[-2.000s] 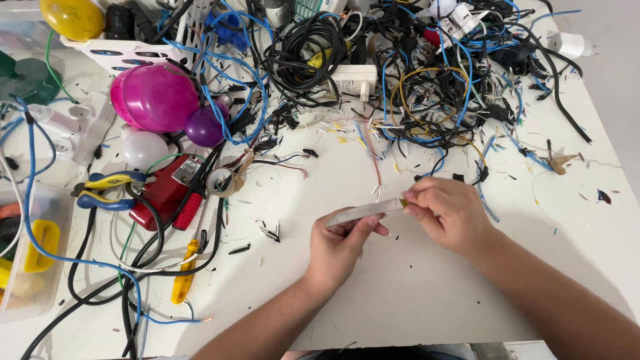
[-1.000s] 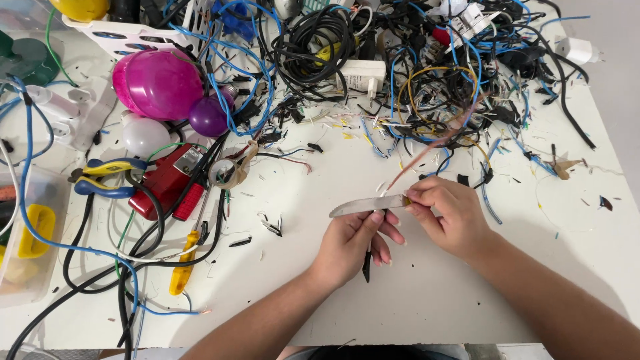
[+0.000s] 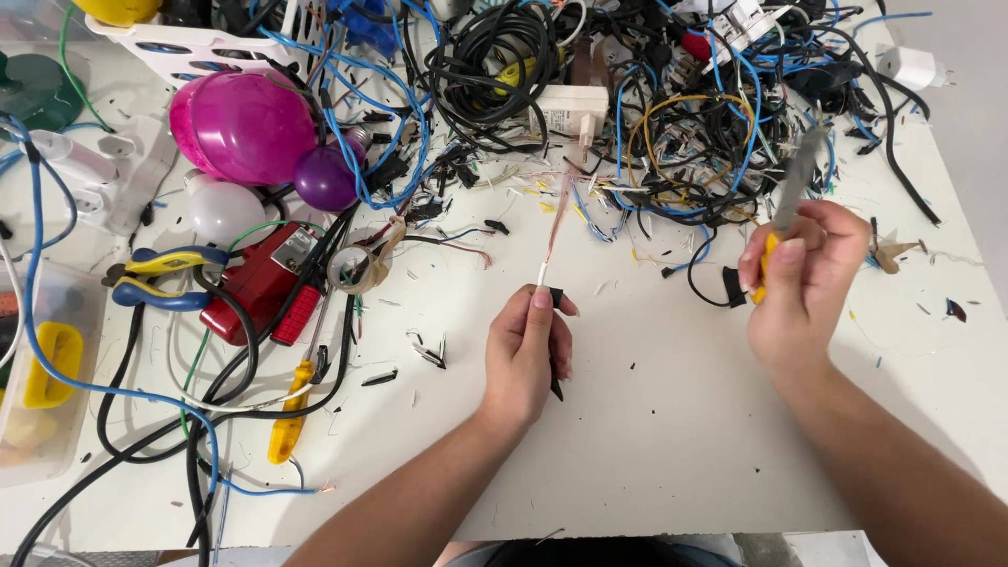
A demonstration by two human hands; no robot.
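My left hand (image 3: 526, 346) holds a thin white-sheathed wire (image 3: 542, 273) between thumb and fingers; bare copper strands (image 3: 557, 220) fan upward from its tip toward the scrap heap. A strip of black material shows between and below the fingers of that hand. At the right, my right hand (image 3: 807, 287) grips the yellow handle of a knife (image 3: 795, 185), its blade slanting up over the tangled wires and slightly blurred. Below that hand's fingers, a black piece (image 3: 734, 287) on a thin dark cable lies on the table.
Tangled wires (image 3: 677, 150), a coil of black cable (image 3: 492, 75) and a white adapter (image 3: 571, 110) fill the back. At left are pliers (image 3: 169, 277), a red tool (image 3: 264, 283), a yellow-handled screwdriver (image 3: 290, 417), bulbs, a magenta round object (image 3: 242, 127) and a clear bin (image 3: 47, 441).
My right hand has moved right and up with the knife, away from my left hand. The blade, earlier level at my left fingers, now points upward. My left hand's grip on the copper-tipped wire now shows.
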